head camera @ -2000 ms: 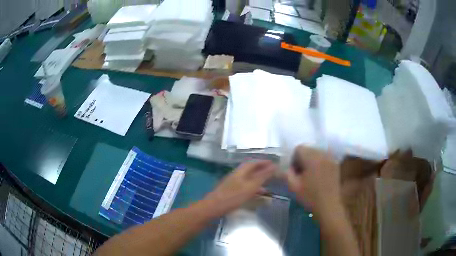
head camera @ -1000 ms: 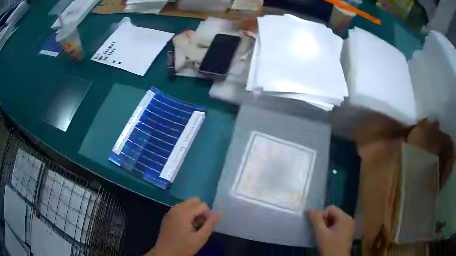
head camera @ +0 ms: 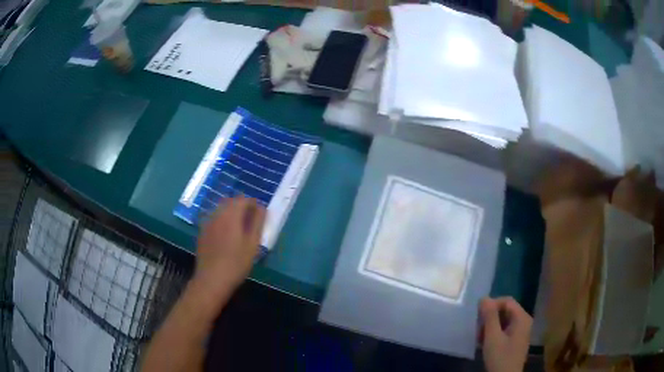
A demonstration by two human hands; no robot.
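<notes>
The blue solar cell sheet (head camera: pixel 251 156), with thin pale lines and white strips along two sides, lies left of centre on the green table. My left hand (head camera: pixel 231 232) is over its near edge, fingers bent down; whether they grip it I cannot tell. The grey square-marked plate (head camera: pixel 351 290) lies right of centre, its pale framed square bare. My right hand (head camera: pixel 504 325) is at the plate's near right corner, fingers curled at its edge; a grip is not clear.
White backsheets (head camera: pixel 455 69) lie behind the plate, with thick white film piles (head camera: pixel 571 94) to their right. An open carton (head camera: pixel 622 276) stands at right. A phone (head camera: pixel 337 61) lies on cloth. A marked white sheet (head camera: pixel 207 49) and wire basket (head camera: pixel 109 280) are at left.
My left hand has moved from the plate's near left corner to the blue cell sheet. My right hand stays by the plate's right corner. The view has shifted slightly.
</notes>
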